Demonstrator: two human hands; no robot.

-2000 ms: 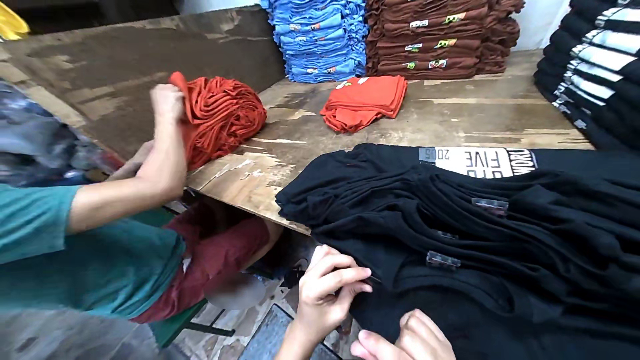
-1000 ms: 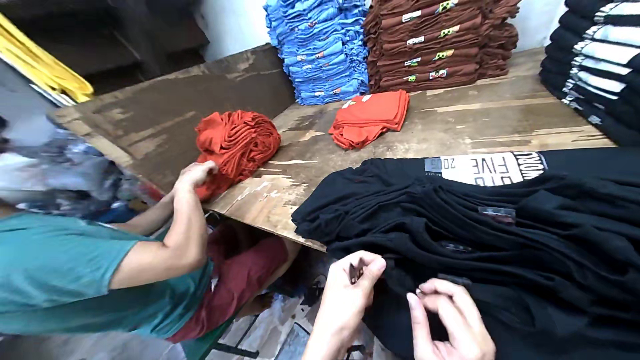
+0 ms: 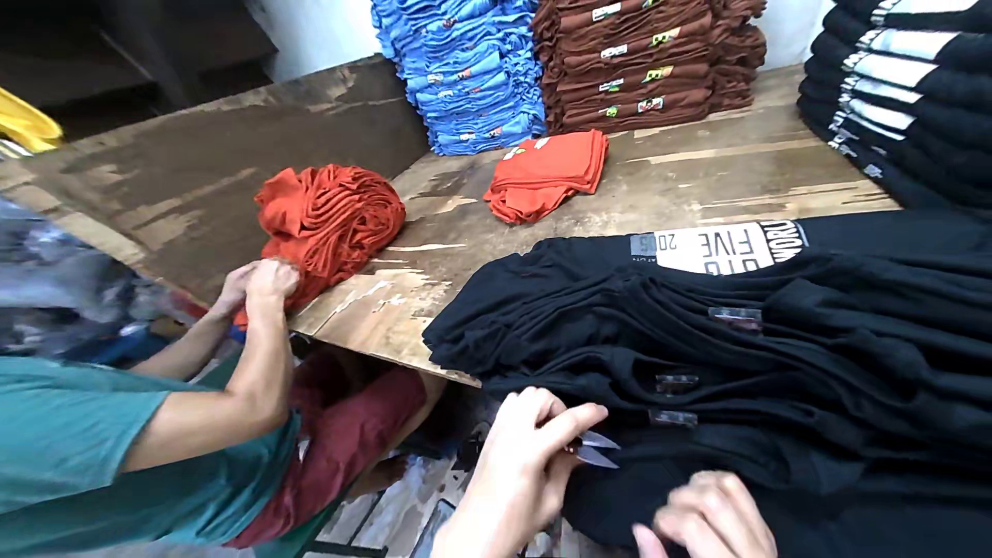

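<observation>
My left hand (image 3: 531, 457) is closed around a small pair of thread snips (image 3: 595, 449), whose two pointed blades stick out apart from each other over the black cloth. To its right, my right hand (image 3: 713, 515) lies at the lower edge of the view with curled fingers against the black fabric; whether it pinches the cloth cannot be seen. A spread heap of black T-shirts (image 3: 837, 341) covers the near right of the wooden table. Clear size stickers (image 3: 674, 418) and a pale print show on the shirts.
A co-worker in a green shirt (image 3: 77, 434) handles a red garment bundle (image 3: 333, 225) at the table's left edge. Folded red shirts (image 3: 550, 174) lie mid-table. Behind stand blue (image 3: 473, 77) and brown (image 3: 628, 62) shirt stacks; black shirts (image 3: 914, 93) are piled right.
Snips now show plainly at my left hand, blades apart. The co-worker's hands, higher on the red bundle two seconds ago, are now low at its near side.
</observation>
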